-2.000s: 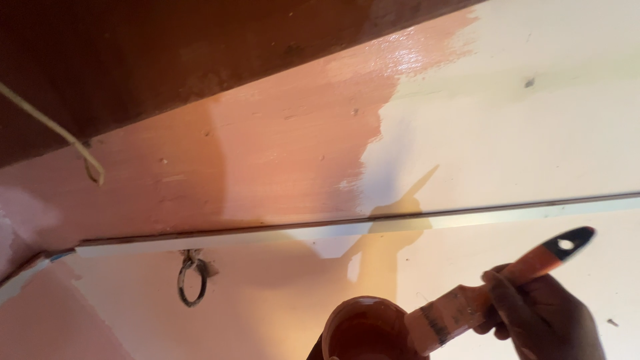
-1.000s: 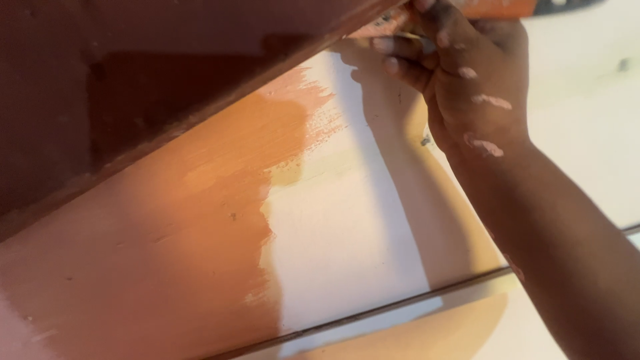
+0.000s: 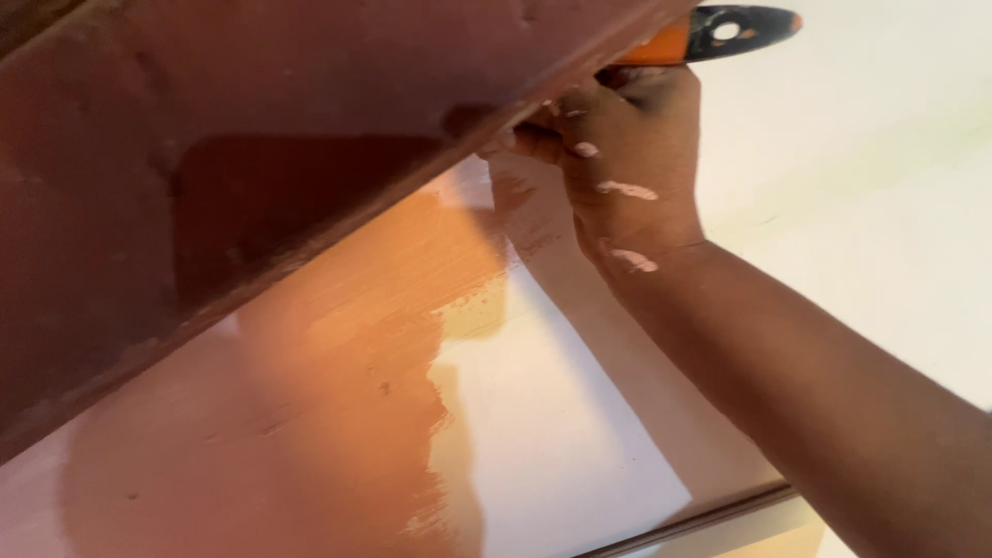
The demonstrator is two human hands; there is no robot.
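My right hand (image 3: 635, 155), with smears of pink paint on its back and wrist, grips a paintbrush (image 3: 728, 32) at the upper middle. The brush's orange and black handle points right; its bristles are hidden behind the edge of a dark brown beam or board (image 3: 310, 101). The fingertips are close to that edge and partly hidden by it. Below the hand, a wall surface (image 3: 349, 403) bears pinkish-orange paint with a ragged edge, beside a pale cream area (image 3: 542, 434). My left hand is out of view.
The dark brown beam slants across the upper left, in front of the painted surface. A thin dark strip (image 3: 697, 521) runs along the surface at the lower right, under my forearm. The arm's shadow falls on the cream area.
My right hand with the brush has gone from beside a paint container up to the brown beam's edge. The container, seen two seconds ago, has left the view, which has shifted a lot.
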